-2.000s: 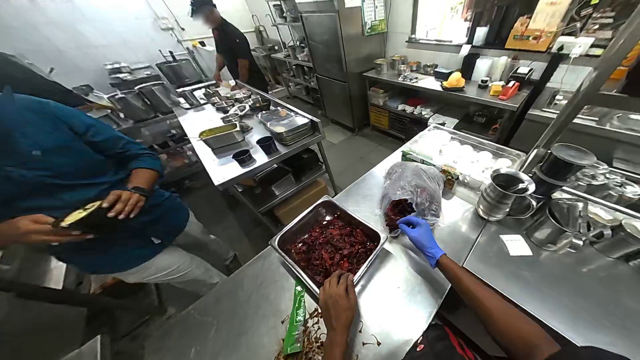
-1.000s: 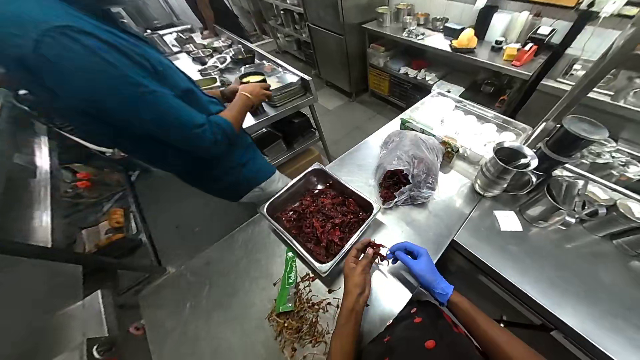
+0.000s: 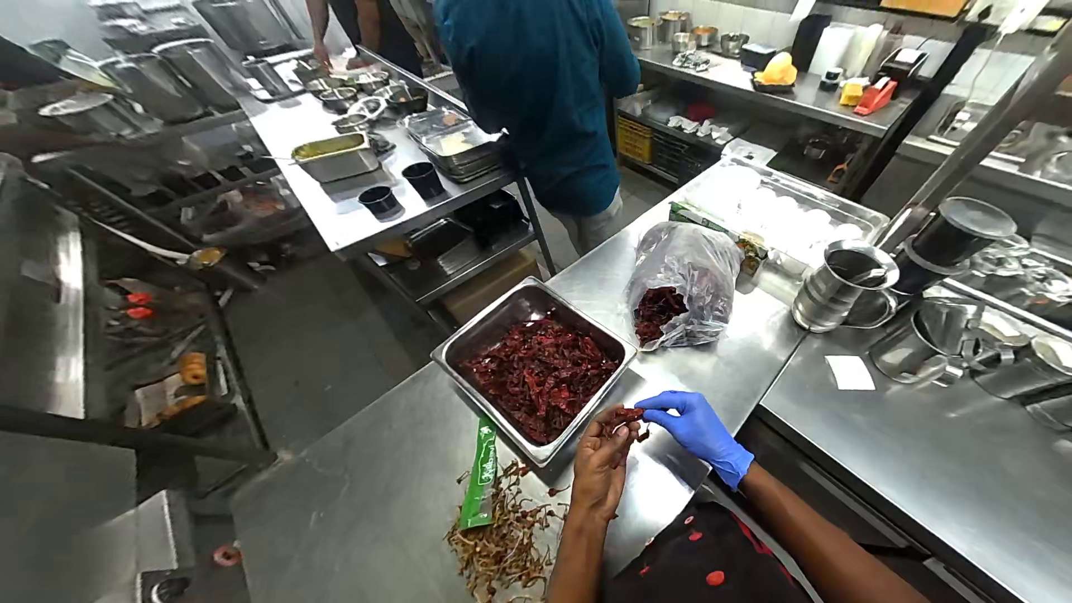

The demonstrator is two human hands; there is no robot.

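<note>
My bare left hand [image 3: 605,461] holds dried red chillies [image 3: 624,416] at the near right corner of a steel pan. My right hand [image 3: 693,431], in a blue glove, pinches the right end of a chilli between thumb and finger. The steel pan [image 3: 456,368] holds a heap of dark red dried chillies [image 3: 548,373]. Behind my right hand a clear plastic bag [image 3: 691,268] lies with its mouth toward me, more chillies [image 3: 659,313] showing inside. Chilli stems [image 3: 502,536] lie in a pile left of my left forearm, beside a green printed packet [image 3: 481,477].
Egg-like white items fill a clear tray [image 3: 791,209] behind the bag. Steel jugs [image 3: 842,285] and a white paper slip [image 3: 850,373] are on the right counter. A person in a blue shirt [image 3: 536,92] stands beyond, near a table [image 3: 310,180] with pans.
Two seconds ago my right hand was at the bag's mouth and my left over the pan; now both meet at the chillies. The person in blue has moved from the left to the far side.
</note>
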